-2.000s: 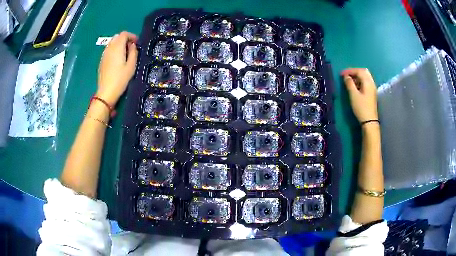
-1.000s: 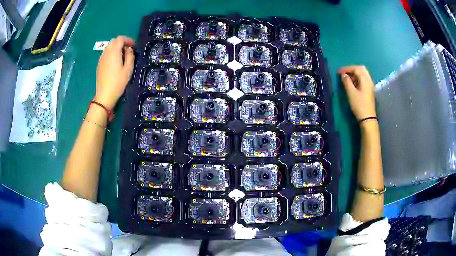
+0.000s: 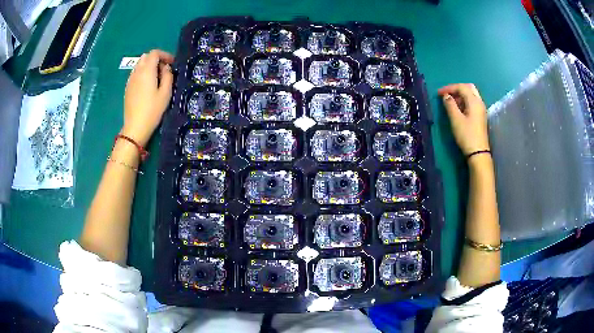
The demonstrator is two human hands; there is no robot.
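A large black blister tray [image 3: 303, 209] lies on the green bench in front of me, its near edge at my body. A circuit board [image 3: 271, 144], grey and speckled with a dark round centre, sits in each pocket, in four columns. My left hand [image 3: 148, 91] rests on the bench beside the tray's upper left edge, fingers loosely curled. My right hand [image 3: 465, 116] is on the right of the tray, apart from it, fingers curled inward. Neither hand shows anything held, but the undersides of the fingers are hidden.
At left, a clear bag of small parts [image 3: 45, 133] lies over a white sheet, with a yellow-edged phone [image 3: 67, 38] behind it. A small white label [image 3: 129, 62] is near my left hand. Translucent plastic trays or bags [image 3: 537, 153] are stacked at right. Dark trays [image 3: 531, 302] show at lower right.
The view has shifted slightly. Both hands keep nearly the same places beside the tray, and the boards look unchanged.
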